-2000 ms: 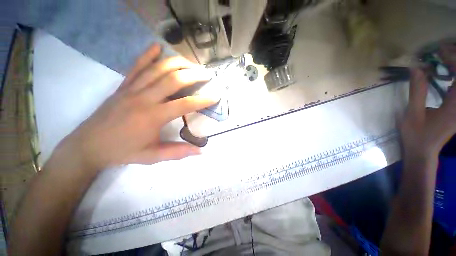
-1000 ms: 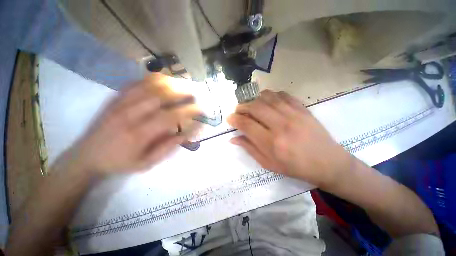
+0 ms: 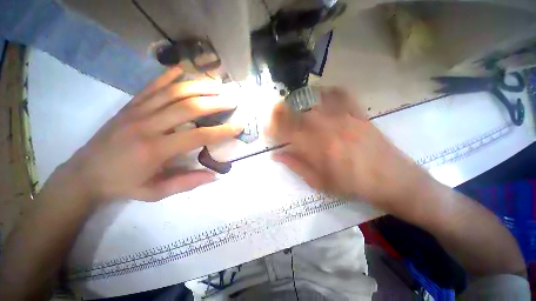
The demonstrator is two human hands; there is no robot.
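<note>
A small grey-blue fabric piece (image 3: 249, 131) lies just in front of the brightly lit needle area of the sewing machine. My left hand (image 3: 158, 132) lies palm down left of it, fingers spread, with fingertips at its left edge. My right hand (image 3: 338, 144) is blurred, to the right of the needle area below the ridged grey knob (image 3: 302, 98). Its fingertips are lost in glare and blur, so I cannot tell whether they pinch anything. The presser foot and needle are washed out by the lamp.
Black shears (image 3: 479, 84) lie at the right of the table. A printed ruler (image 3: 235, 236) runs along the front edge. Grey-blue cloth (image 3: 88, 44) lies at the back left. A brown corner piece (image 3: 214, 161) sits below my left fingers. Blue baskets (image 3: 505, 206) stand lower right.
My right hand has moved from beside the shears at the right to the needle area. The shears now lie there released. My left hand shifted briefly and is again spread beside the small piece.
</note>
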